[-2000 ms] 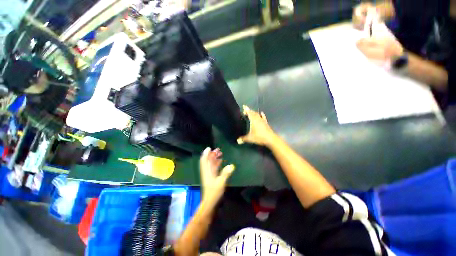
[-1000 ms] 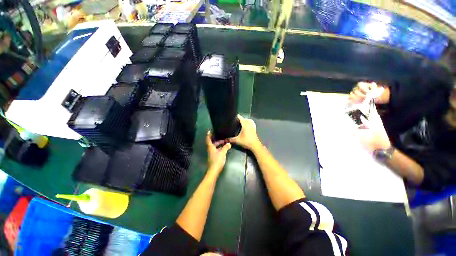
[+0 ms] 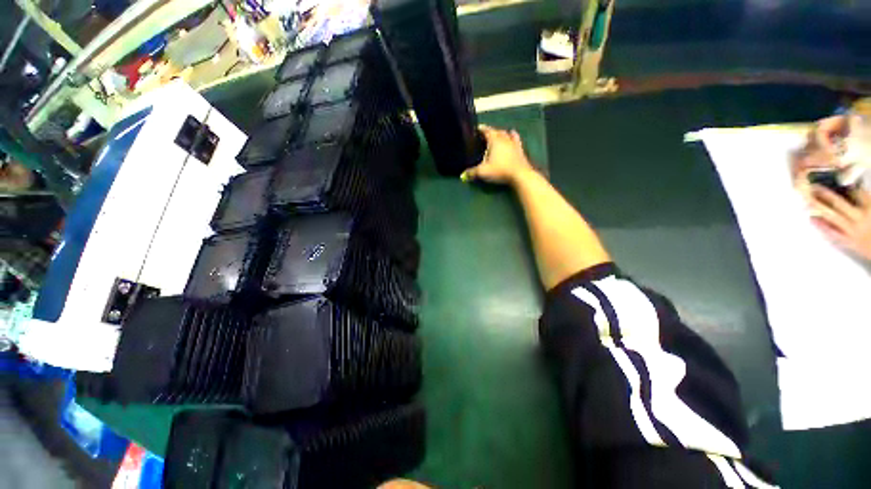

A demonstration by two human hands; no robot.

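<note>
A tall black stack of covers (image 3: 433,86) stands upright, slightly tilted, at the back of the green mat; its top is cut off by the frame's upper edge. My right hand (image 3: 497,158) is at the stack's lower right side, fingers and thumb against its base. A yellow cap shows on a fingertip. My left hand is not visible. Several more stacks of black covers (image 3: 310,251) stand close together in two rows to the left, their square tops facing up.
A white machine (image 3: 158,196) with dark hinges stands left of the stacks. A raised rail (image 3: 516,98) runs along the back, with an upright post (image 3: 590,48). At the right, another person's hands (image 3: 840,191) hold a small dark thing over a white sheet (image 3: 764,229).
The held stack has moved back, beside the rear of the rows. My left hand has left the view. The view has shifted, and the yellow bottle no longer shows.
</note>
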